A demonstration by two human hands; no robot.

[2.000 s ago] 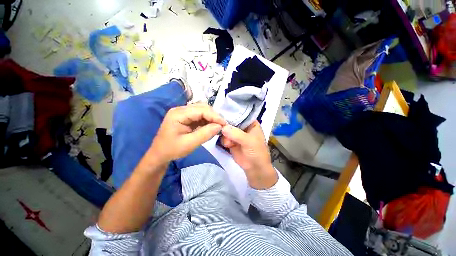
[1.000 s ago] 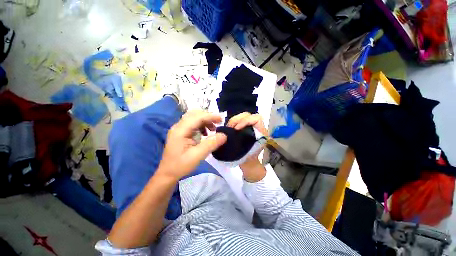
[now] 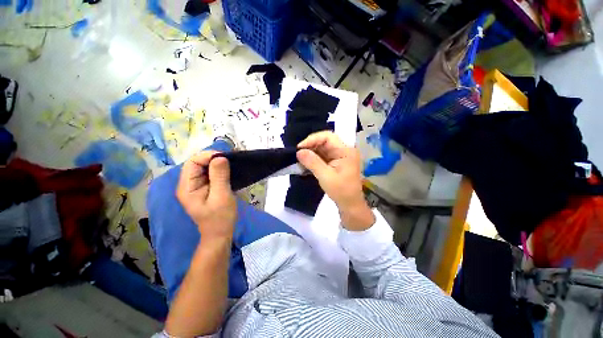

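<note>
A black cuff is stretched as a flat strip between my two hands, above my lap and the edge of the white board. My left hand pinches its left end between thumb and fingers. My right hand pinches its right end, which is narrower. The finished cuff pile lies as overlapping black pieces on the white board. Part of the pile is hidden behind the held cuff and my right hand; more black shows below them.
Blue crate at the top. Blue basket with brown cloth, right of the board. Yellow-edged table with black garments and a red bag at right. Dark red garments at left. Scraps litter the floor.
The cuff was pale side out, then rounded and partly turned with black showing; now it is a flat black strip. My hands have moved apart, the left one leftward.
</note>
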